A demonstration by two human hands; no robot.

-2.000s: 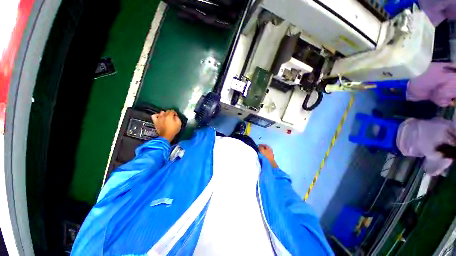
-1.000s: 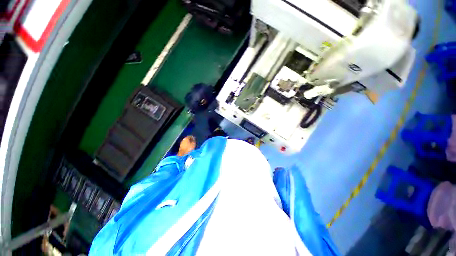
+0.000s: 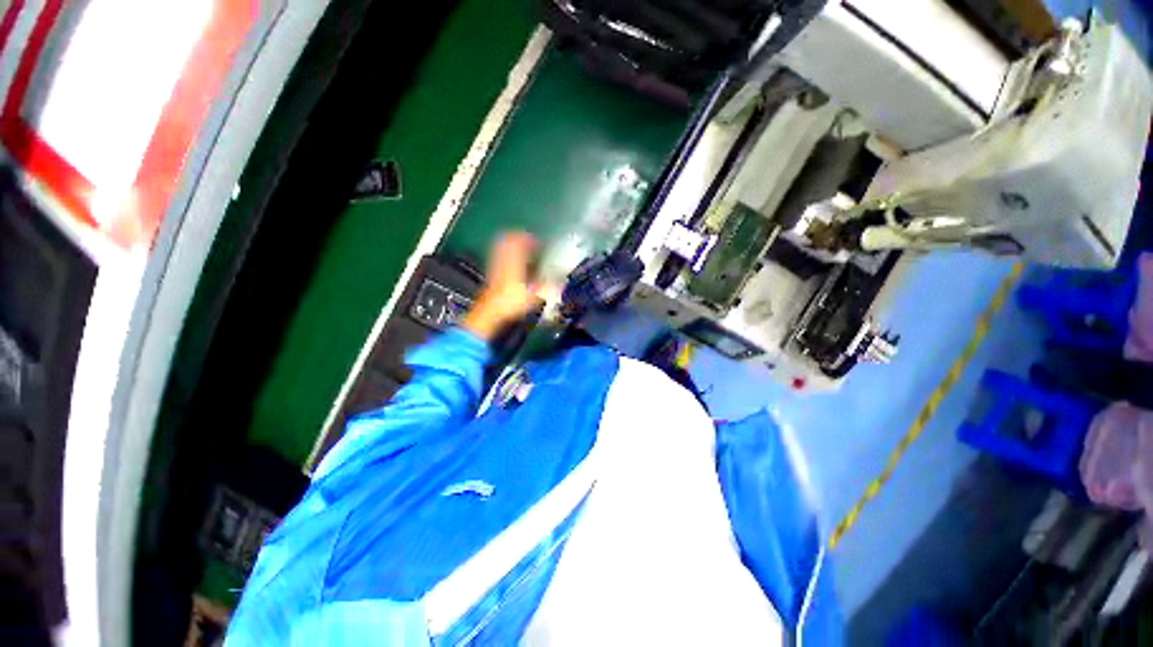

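Observation:
My left hand [image 3: 508, 284] is raised beside the dark parts tray [image 3: 386, 348], between it and the round black fan-like object [image 3: 601, 281]. The hand is blurred, and I cannot tell whether it holds anything. A dark electronic unit with silvery detail [image 3: 439, 303] lies in the tray's far end. The tray's near part is hidden by my sleeve. The white bench machine [image 3: 746, 331] stands ahead to the right, with a greenish fixture plate [image 3: 733, 257] on its left slide. My right hand is not in view; only its blue sleeve shows.
Another small dark unit [image 3: 376, 181] lies on the green belt [image 3: 304, 303]. A white, red-marked shelf [image 3: 164, 126] runs along the left. Black stacked trays [image 3: 632, 44] stand at the back. Blue stools [image 3: 1030, 423] and a person's pink sleeve [image 3: 1123, 455] are at the right.
My left hand has come up and forward from close to my body. My right hand, seen two seconds ago, is out of view. On the machine's right side, a dark part with silvery pieces now shows.

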